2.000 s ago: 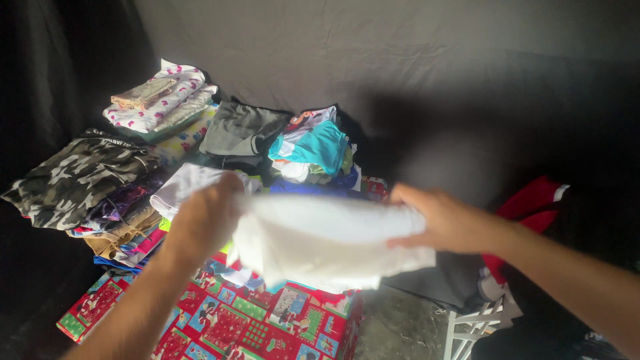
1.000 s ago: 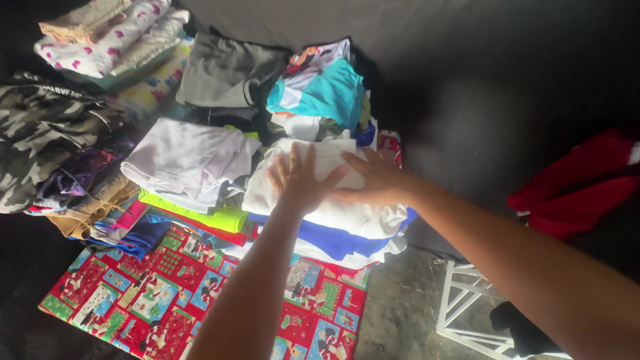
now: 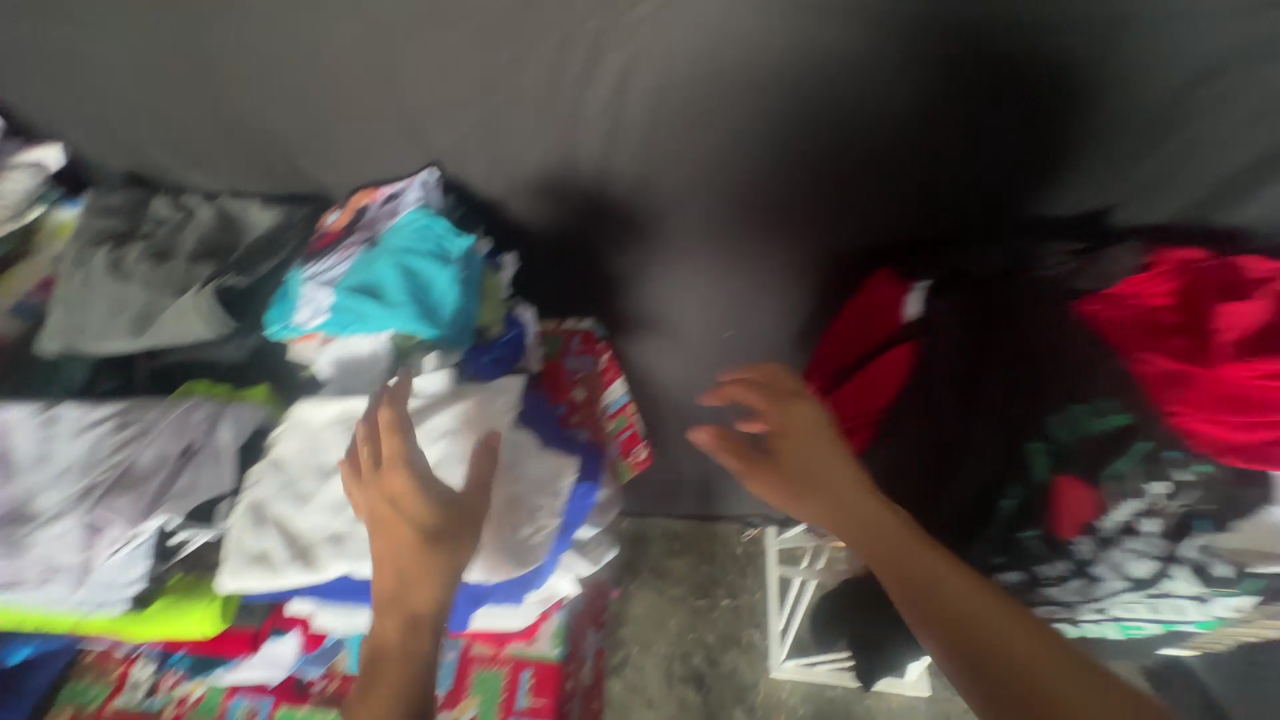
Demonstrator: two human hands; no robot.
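Note:
My left hand (image 3: 415, 490), fingers apart and holding nothing, is over a folded white garment (image 3: 300, 500) on top of a pile; whether it touches the cloth I cannot tell. Blue cloth (image 3: 575, 520) shows beneath the white one. My right hand (image 3: 785, 440) hangs in the air to the right of that pile, fingers curled loosely with a gap to the thumb, and nothing in it. Just beyond it lies a red garment (image 3: 870, 360) with a white edge. The view is blurred.
Behind the white garment sits a teal folded garment (image 3: 400, 285); gray clothing (image 3: 150, 270) and a pale folded garment (image 3: 110, 490) are to the left. Christmas-patterned wrapping (image 3: 500, 680) covers the support below. At right are a white rack (image 3: 785, 610), red cloth (image 3: 1200, 350) and a printed black garment (image 3: 1140, 540).
Earlier both hands held the white garment up, then pressed it on the pile. Now my right hand has come off it and moved right. The view has swung right.

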